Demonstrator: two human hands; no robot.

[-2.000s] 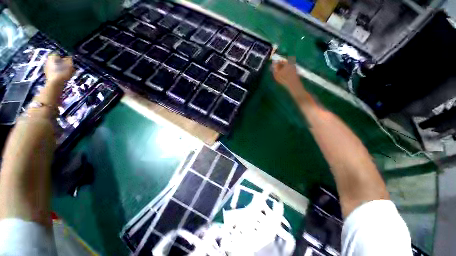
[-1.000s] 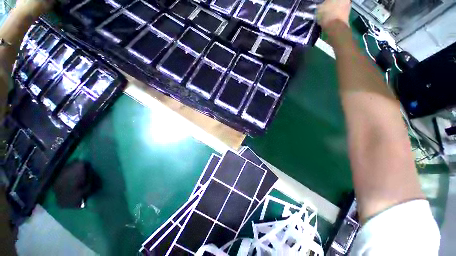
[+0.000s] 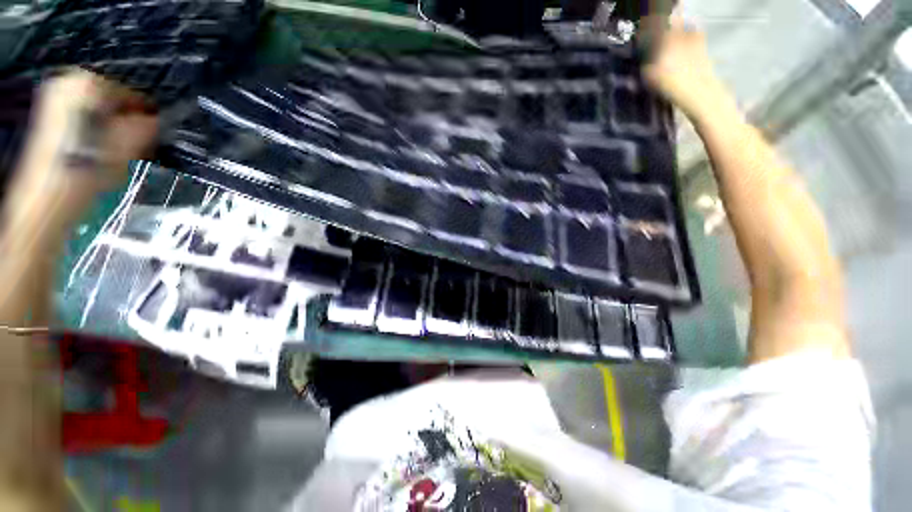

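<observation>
A large black blister tray (image 3: 440, 170) with rows of rectangular pockets spans the middle of the view, blurred by motion and tilted. Dark housings with pale rims sit in its pockets. My left hand (image 3: 95, 125) is at its left end, blurred, fingers closed around the edge. My right hand (image 3: 680, 60) grips its upper right corner. The tray is held above another tray (image 3: 480, 305) holding a row of housings, partly hidden beneath it.
A tangled white lattice scrap pile (image 3: 225, 270) lies at lower left. Another person (image 3: 460, 430) in a white top is at the bottom edge. A red stool (image 3: 115, 400) and yellow floor line (image 3: 612, 410) show below. More black trays (image 3: 120, 35) lie at upper left.
The view has swung round. The tray, which lay on the bench, is now lifted and carried over to the other tray and scrap pile, with both hands at its ends.
</observation>
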